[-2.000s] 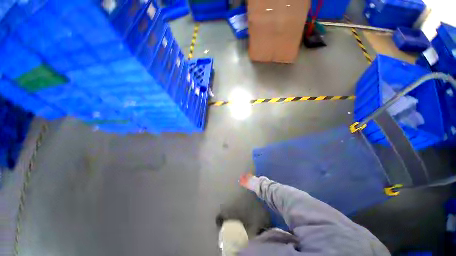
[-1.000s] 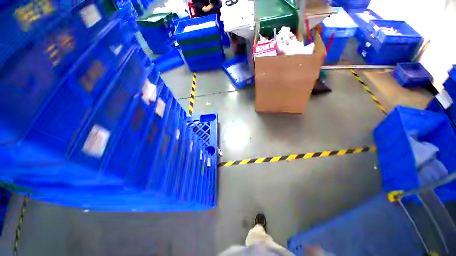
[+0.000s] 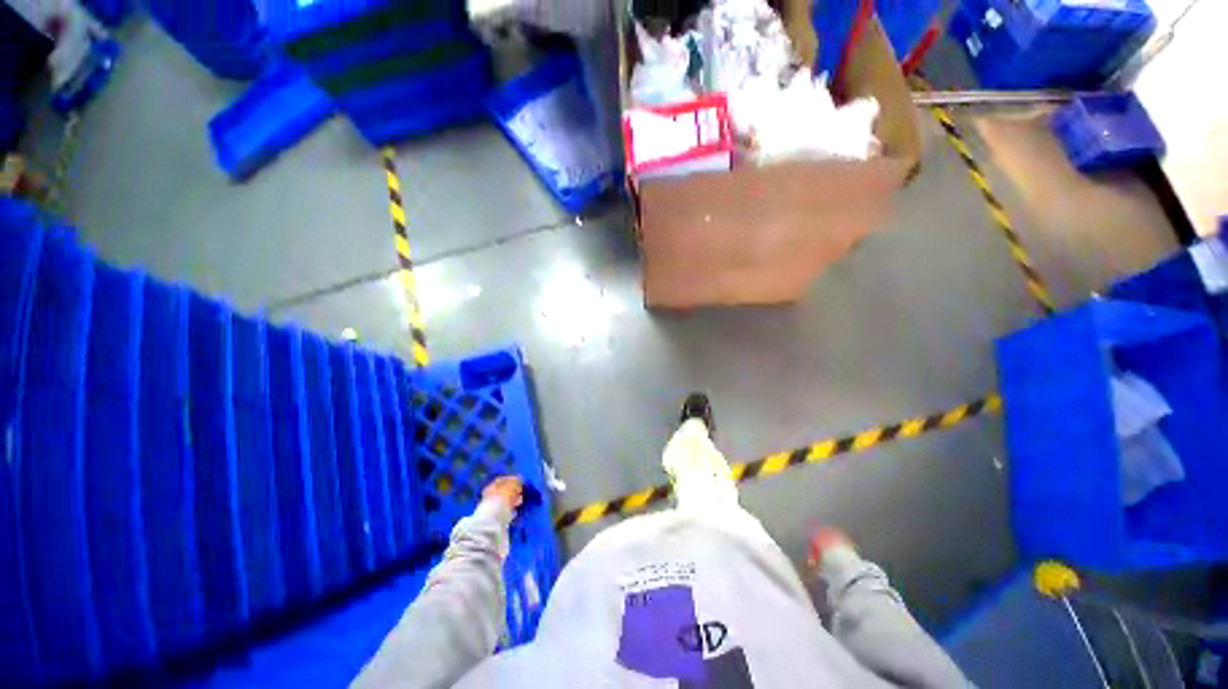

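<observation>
My left hand (image 3: pixel 504 493) is small in view at the end of its grey sleeve, over the edge of a blue lattice pallet (image 3: pixel 465 438). I see no object in it; its fingers are too unclear to tell if they are apart. My right hand (image 3: pixel 824 541) hangs low over the grey floor, blurred, with no object visible in it. A tall row of stacked blue crates (image 3: pixel 229 458) stands on the left, beside the pallet. A brown cardboard box (image 3: pixel 754 242) stands ahead, holding crumpled white bags and a red and white packet.
Yellow-black tape (image 3: pixel 862 439) crosses the floor ahead. On the right is a blue crate (image 3: pixel 1064 444) with white material inside, near a trolley corner with a yellow fitting (image 3: pixel 1057 580). Blue trays (image 3: pixel 555 128) and stacked crates (image 3: pixel 391 67) stand beyond the pallet.
The view has moved forward, nearer the cardboard box and pallet. Both hands now show at my sides. The trolley has slipped towards the lower right edge, and one foot is ahead at the tape.
</observation>
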